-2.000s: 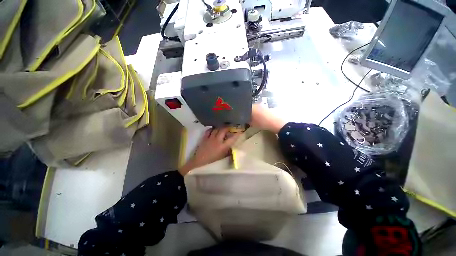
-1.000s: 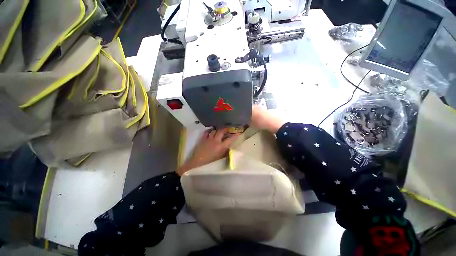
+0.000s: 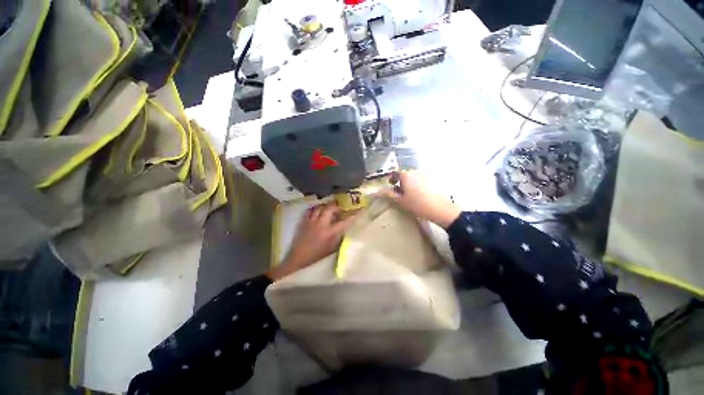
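The beige bag body point(image 3: 363, 301) lies open in front of me, its upper edge under the head of the pattern sewing machine point(image 3: 313, 150). A strip of yellow binding tape point(image 3: 343, 258) shows on it. The yellow-brass work clamp point(image 3: 352, 201) is under the head. My left hand point(image 3: 315, 235) lies on the cloth left of the clamp, fingers at its edge. My right hand point(image 3: 417, 197) is right of the clamp, fingers on the cloth's edge; a small dark thing shows at its fingertips, too small to name.
A pile of bag bodies point(image 3: 93, 177) is at the left. A plastic bag of dark fittings point(image 3: 548, 171) lies right of the machine, near a cable point(image 3: 506, 96) and the control screen point(image 3: 587, 38). Another beige bag piece point(image 3: 660, 208) is at the far right.
The view has shifted a little. My right hand has come out from behind the machine head to the right of the clamp. More of the clamp shows.
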